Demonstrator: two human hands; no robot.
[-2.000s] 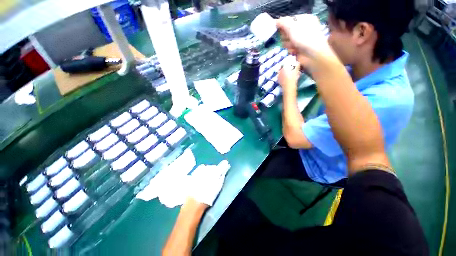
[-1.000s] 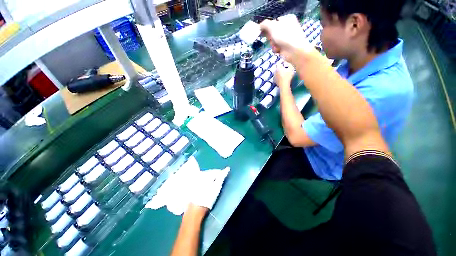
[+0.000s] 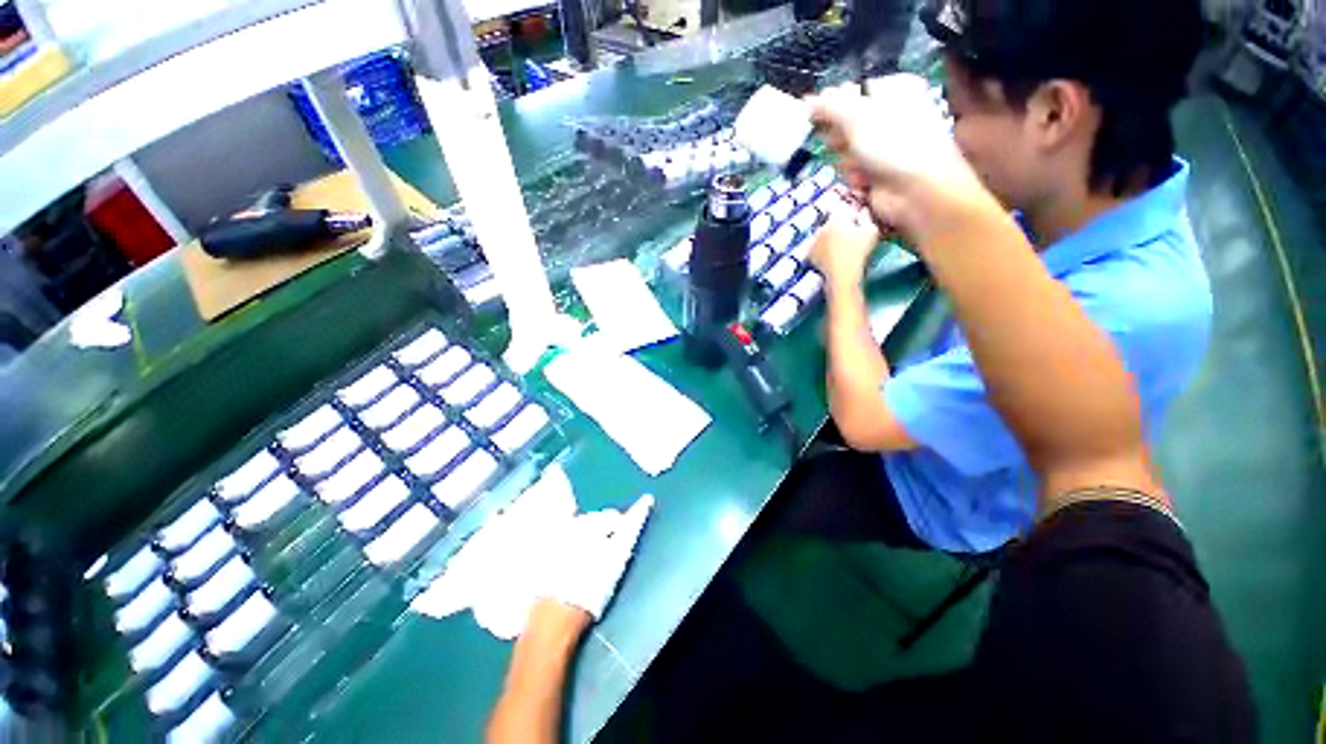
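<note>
My right hand point(image 3: 902, 153) is raised at upper centre, its back washed out by glare. Its fingers grip a small white housing with a dark end point(image 3: 774, 127), held just above and to the right of the nozzle of the upright black heat gun point(image 3: 718, 262). My left hand point(image 3: 589, 560), in a white glove, lies on crumpled white cloths point(image 3: 487, 567) on the green bench. Glove and cloth blend in the glare, so its grip is unclear. A clear tray with rows of white housings point(image 3: 361, 491) lies to the left.
White sheets point(image 3: 628, 404) lie by the white shelf post point(image 3: 487, 189). A black handle with a red spot point(image 3: 759, 381) lies beside the heat gun. A black tool point(image 3: 276, 233) lies on brown board. A person in blue point(image 3: 1076, 349) sits close on the right, hands over another tray point(image 3: 785, 240).
The view has shifted slightly. My right hand with the housing dipped left, then came back right and a little lower relative to the heat gun. My left hand stays on the cloths.
</note>
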